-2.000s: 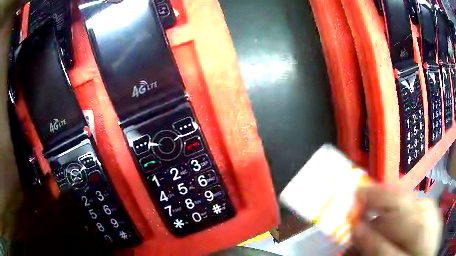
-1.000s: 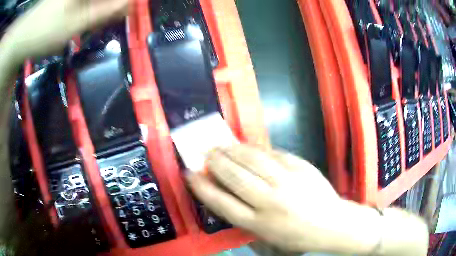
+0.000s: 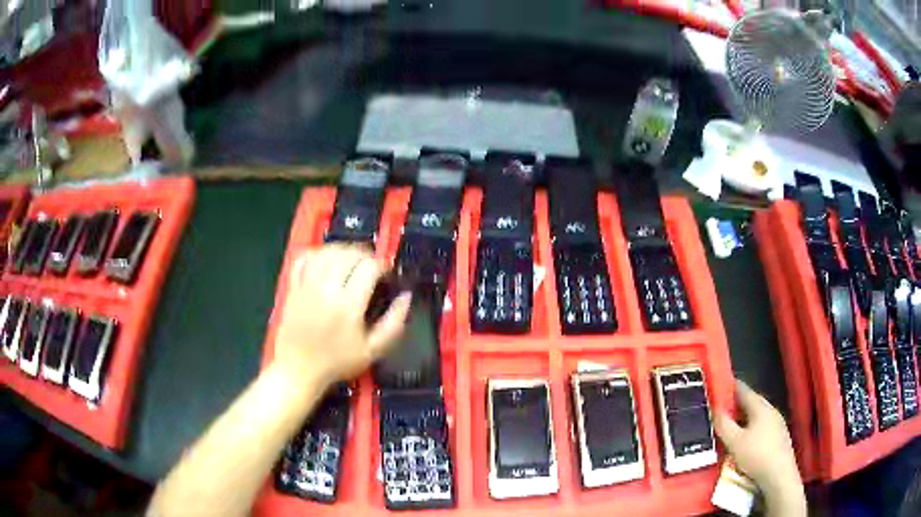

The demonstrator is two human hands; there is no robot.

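A red foam tray [image 3: 510, 344] lies in front of me with black flip phones open in its back row. One open flip phone [image 3: 417, 449] lies in the lower row, its upper half reaching up beside my left hand. My left hand [image 3: 338, 313] is over the tray's left part, fingers curled around a dark area; its grip is unclear. Three gold- or silver-framed handsets [image 3: 522, 437] lie in the lower right slots. My right hand [image 3: 759, 439] is at the tray's lower right edge, holding a small white card or cloth [image 3: 734, 490] with some orange.
A tray of smaller handsets [image 3: 121, 389] is at left; another red tray [image 3: 793, 333] with open flip phones is at right. Behind are a pale sheet [image 3: 470, 126], a clear bottle [image 3: 652, 123], a small fan [image 3: 781, 73] and a blue-and-white block [image 3: 724, 237].
The view has drawn back from the phones to show the whole tray. My right hand has moved with the white piece from a phone to the tray's right edge; my left hand is over the left phones.
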